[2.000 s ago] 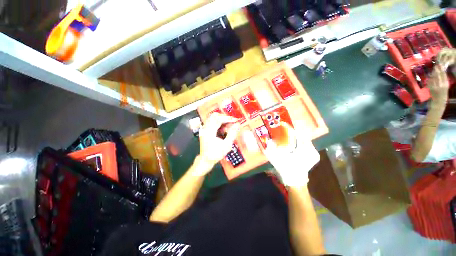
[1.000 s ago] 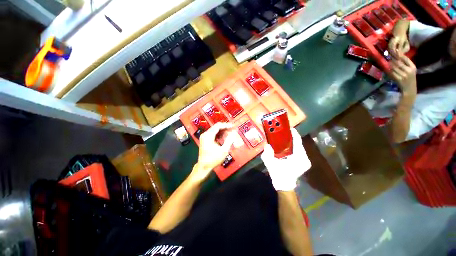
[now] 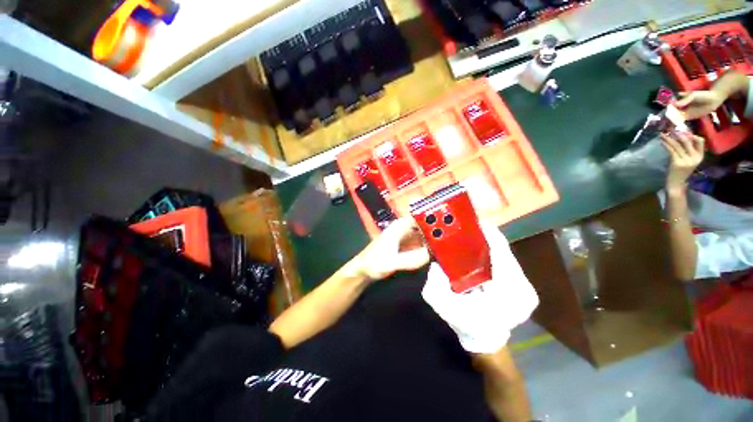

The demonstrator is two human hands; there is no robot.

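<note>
A red phone [image 3: 459, 247] with round dark camera details is held up in front of the tray. My right hand [image 3: 487, 298], in a white glove, holds it from below and the right side. My left hand [image 3: 391, 251], bare, has its fingers at the phone's left edge; the fingertips are partly hidden, so a firm grip cannot be told. The orange-red work tray [image 3: 539, 200] lies beyond, with several closed red phones in its far row, one [image 3: 484, 120] apart at the right. A black phone part [image 3: 373, 202] lies in the tray's near left.
Black trays [image 3: 334, 66] stand on the lower shelf. Small bottles [image 3: 539, 67] stand on the green mat [image 3: 607, 124]. An open carton [image 3: 636, 288] is below the bench at right. Stacked black trays [image 3: 149, 305] are at left. A co-worker's hands [image 3: 684, 140] work at far right.
The red phone and my gloved hand are nearer my body. My left hand has moved from over the tray to the phone's left edge. The black part at the tray's left is now uncovered.
</note>
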